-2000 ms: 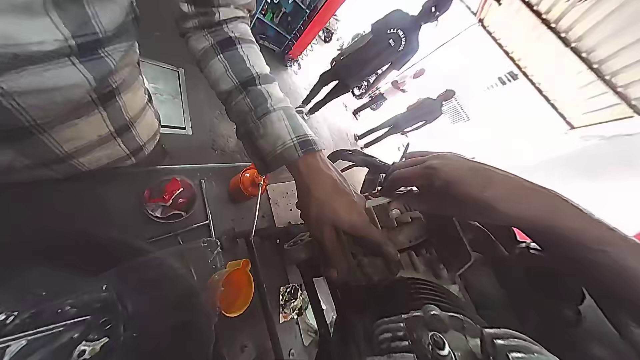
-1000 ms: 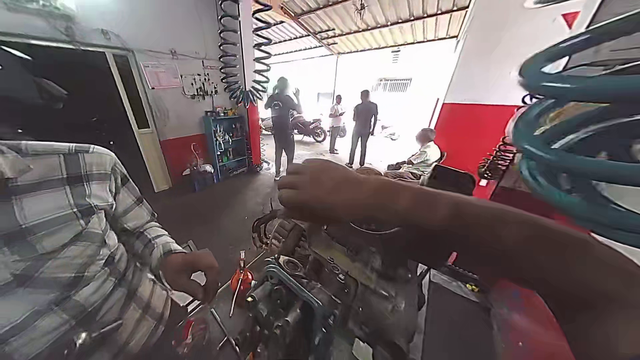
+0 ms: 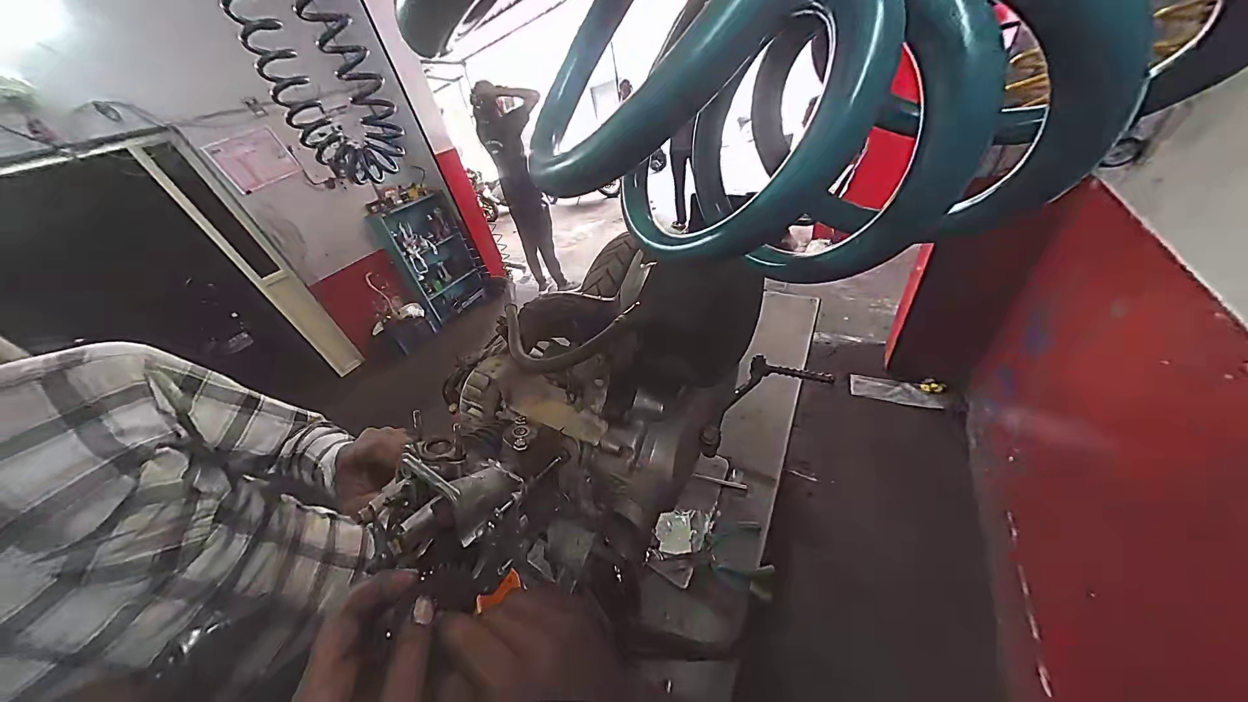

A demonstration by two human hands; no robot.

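My left hand and my right hand are close together at the bottom, just in front of the engine. Their fingers are bent around a dark, blurred spot, and I cannot tell whether they grip a small part. An orange item shows just above my right hand. Beyond them lies a greasy motorcycle engine with a curved hose and a kick-start lever. A co-worker's hand, in a checked sleeve, is at the engine's left side.
Thick teal coiled hoses hang close overhead. A motorcycle tyre stands behind the engine, on a long bench. At right is a red wall; at back left, a blue shelf. A person stands near the doorway.
The view has swung strongly. One second ago my bare arm reached across above the engine; now both my hands are low and close together. The co-worker's hand is now at the engine.
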